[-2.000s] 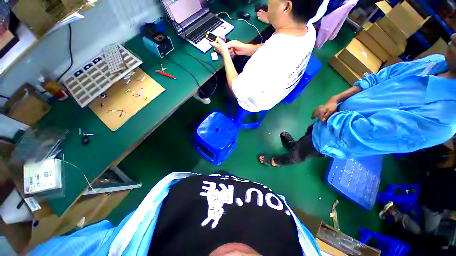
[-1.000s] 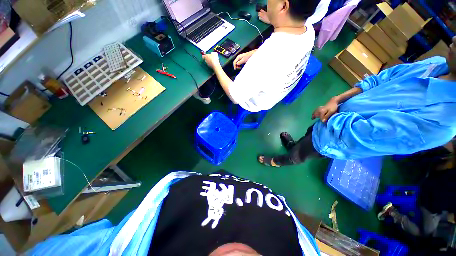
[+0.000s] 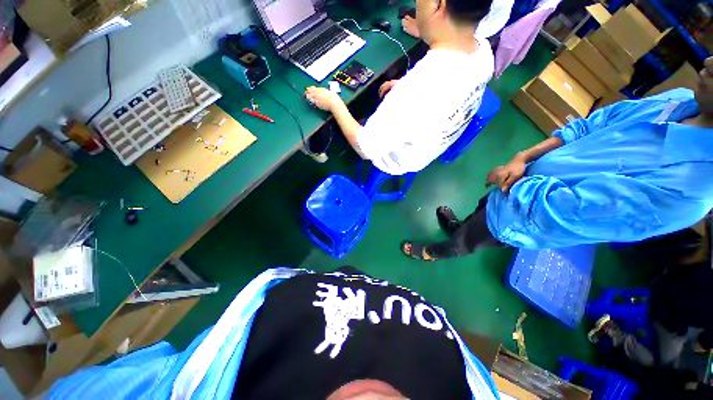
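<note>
Neither of my hands is in the picture; only my blue sleeve and black shirt show at the bottom. Nearest in front is the green-matted bench [image 3: 117,250]. On it lie a tan work board [image 3: 176,166] with tiny parts, a white gridded tray [image 3: 129,141] with a small white gridded panel [image 3: 177,88] on it, and red-handled pliers or cutters [image 3: 259,116]. A small black item [image 3: 131,218] lies at the left. A black and yellow device [image 3: 353,75] lies by the open laptop [image 3: 317,47].
A seated person in white [image 3: 430,109] has one hand on the bench by the laptop. A person in blue [image 3: 578,180] stands at the right. A blue stool [image 3: 338,207], a blue crate [image 3: 551,281] and brown boxes [image 3: 563,86] are on the floor.
The seated person held the black and yellow device two seconds ago; it now lies on the bench. Their near hand has moved left along the bench.
</note>
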